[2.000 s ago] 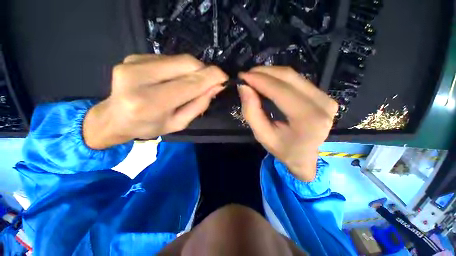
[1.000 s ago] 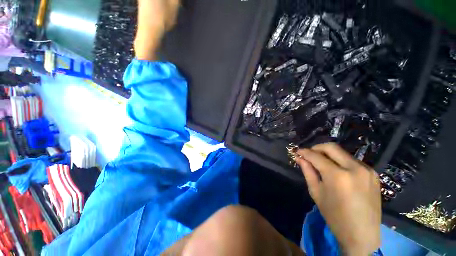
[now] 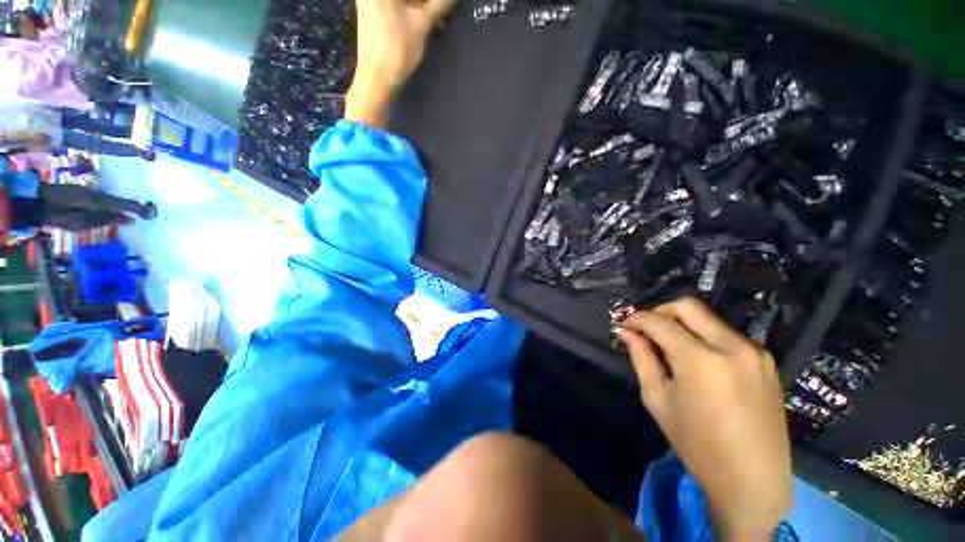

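Note:
My left hand (image 3: 400,40) is over the far end of the left tray (image 3: 460,159), cut off by the top edge; whether it holds anything is hidden. Two black plastic parts (image 3: 550,15) lie in that tray to its right. My right hand (image 3: 720,397) is at the near edge of the middle tray (image 3: 550,312), thumb and forefinger close together at a small pile of brass parts (image 3: 619,314). Whether a brass part is between the fingertips is too small to tell. Jumbled black plastic parts (image 3: 667,228) fill much of the middle tray.
The right tray holds more black parts (image 3: 831,376) and a larger brass pile (image 3: 915,471). A dense mass of small black pieces (image 3: 296,85) lies beyond the left tray. Blue bins (image 3: 106,270), red and white stacks and people (image 3: 64,201) are at the left.
From close together over the middle tray, my hands have parted, the left to the far left tray, the right to the small brass pile. The view has turned left; two parts now show in the left tray.

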